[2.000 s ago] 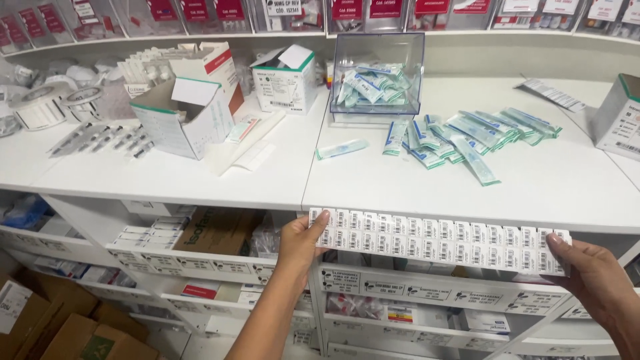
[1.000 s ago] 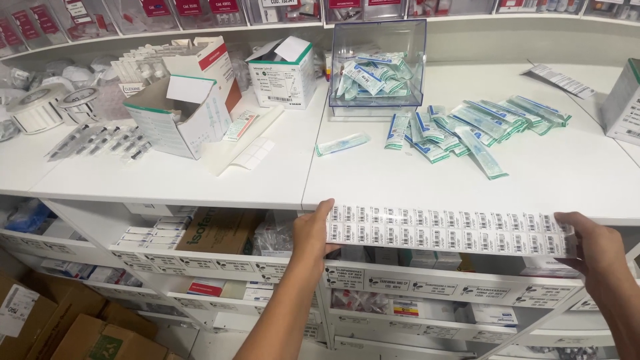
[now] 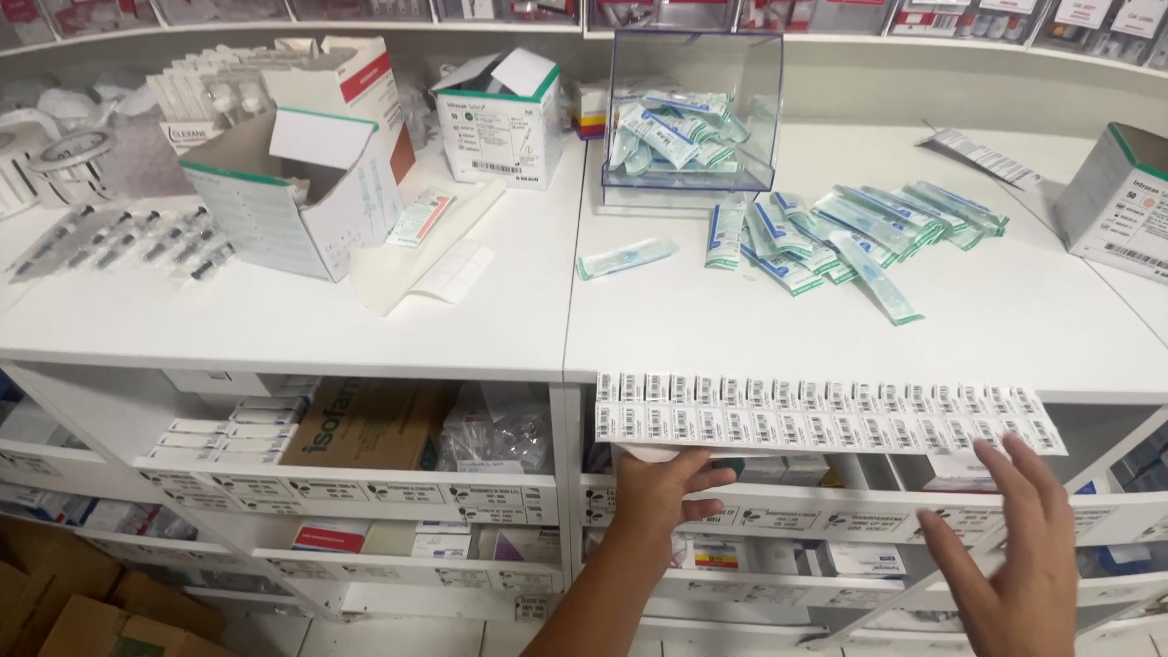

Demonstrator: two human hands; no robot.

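A strip of barcode stickers, two rows deep, lies flat along the front edge of the white counter and juts over it. My left hand is under the strip's left part, its thumb hidden; the backing curls there, and the hand seems to hold it. My right hand is spread at the right end, fingertips by the lower edge, with no grip visible. Beyond the strip, packaged IV catheters lie in a pile, a single one apart at left. More fill a clear plastic bin.
Opened cartons and bagged syringes stand or lie at left, near label rolls. Another carton is at the right edge. Below the counter are shelves with a brown cardboard box and medicine boxes.
My right hand has let go of the strip's right end and its fingers have spread. The strip, held between both hands earlier, has moved up against the counter's edge.
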